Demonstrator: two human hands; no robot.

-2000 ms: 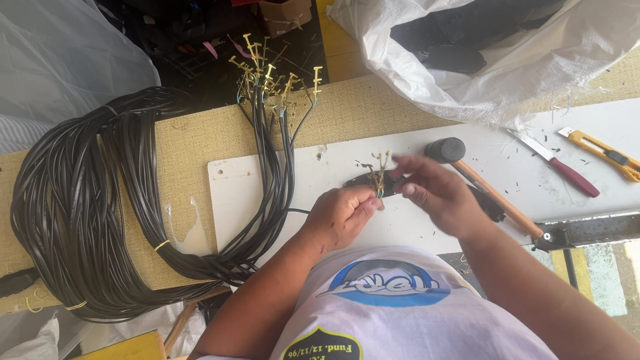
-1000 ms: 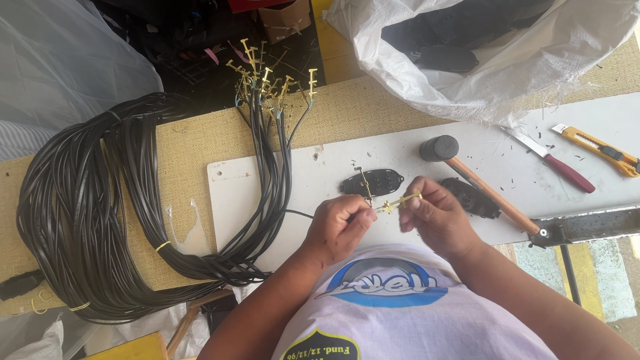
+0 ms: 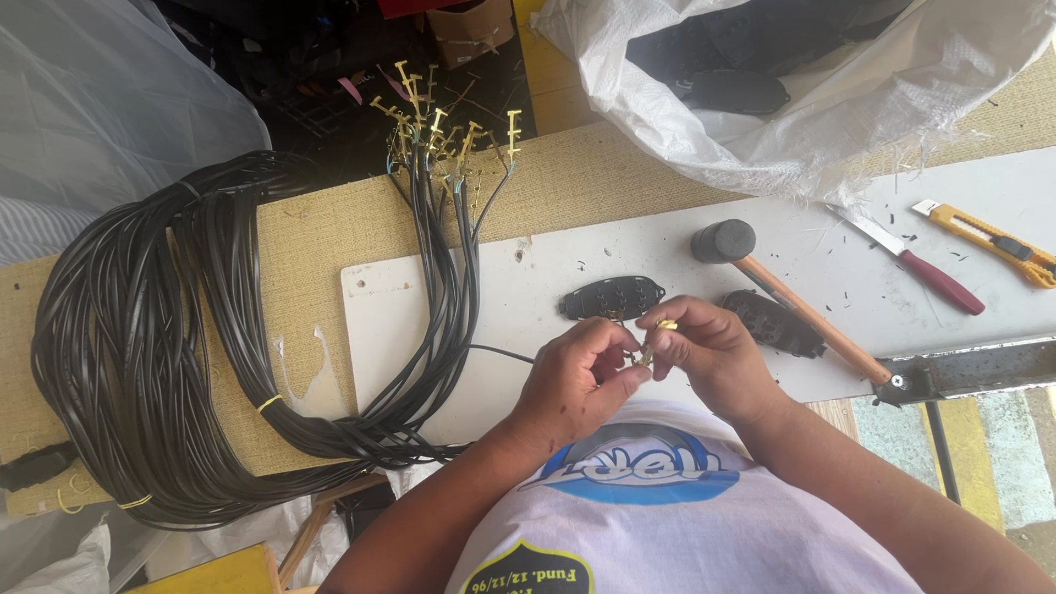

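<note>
My left hand (image 3: 577, 379) and my right hand (image 3: 709, 355) meet low over the white board, fingertips pinched on small brass terminal strips (image 3: 644, 353). A black cable runs left from under my left hand to the large bundle of black cables (image 3: 140, 346). The bundle's far ends carry more brass terminal strips (image 3: 513, 132). Just beyond my left hand lies a black plastic socket housing (image 3: 612, 297). A second black housing (image 3: 771, 323) lies right of my right hand, partly under the handle of a rubber mallet (image 3: 723, 241).
A red-handled knife (image 3: 940, 282) and a yellow snap-off cutter (image 3: 990, 239) lie on the white board (image 3: 544, 256) at the right. A white woven sack (image 3: 643, 107) with black parts stands behind. A metal bar (image 3: 973, 371) juts in at the right edge.
Two seconds ago my hands were over the left black housing; they have since moved nearer my body, and it shows. The brass strip stretched between my hands a second ago is now mostly covered by fingers.
</note>
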